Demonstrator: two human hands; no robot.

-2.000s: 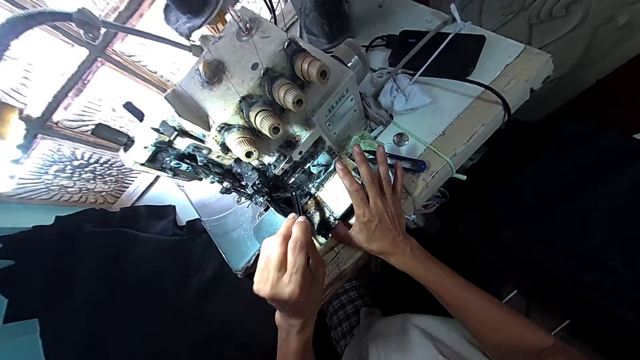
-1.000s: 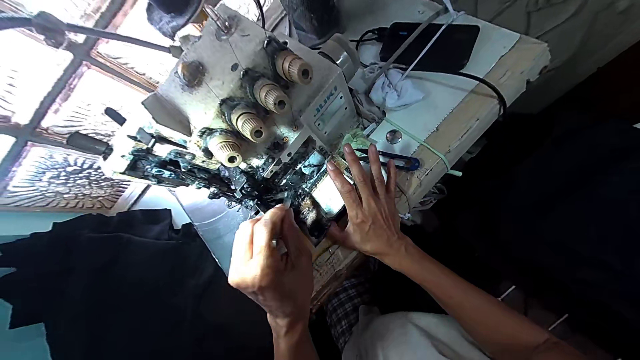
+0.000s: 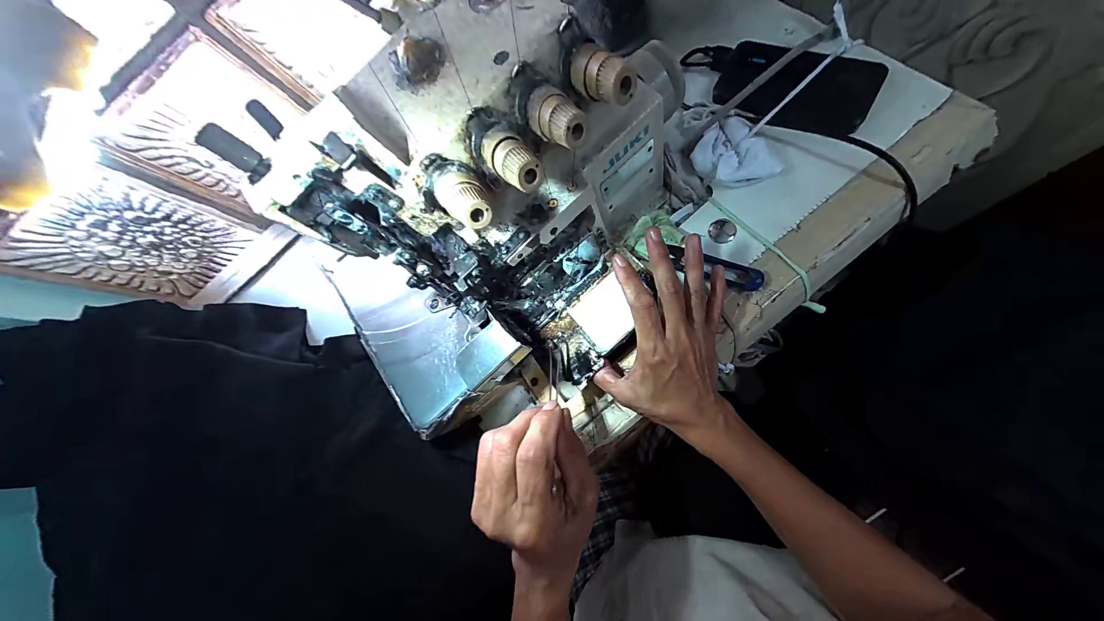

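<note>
A Juki overlock sewing machine [image 3: 625, 177], tilted in the view, has several tension dials [image 3: 509, 159] on its front and its lower looper area exposed. My left hand [image 3: 535, 483] pinches a thin metal tool, apparently tweezers [image 3: 554, 375], whose tip points up into the looper area. My right hand [image 3: 677, 349] lies spread, fingers apart, against the machine's opened front cover [image 3: 604, 312], its thumb near the looper area. Just past my right fingers lies a dark blue tool [image 3: 733, 272], partly hidden, beside a round metal disc [image 3: 722, 230].
Black fabric [image 3: 216, 483] spreads over the left side. On the table [image 3: 931, 147] lie a black phone or similar device [image 3: 802, 86], a dark cable [image 3: 897, 168], a white cloth bundle [image 3: 733, 153] and a green band [image 3: 776, 250]. A carved window frame [image 3: 155, 233] stands behind.
My left hand has drawn down and away from the looper area since one second ago, and the thin tool now shows. My right hand stays spread at the cover.
</note>
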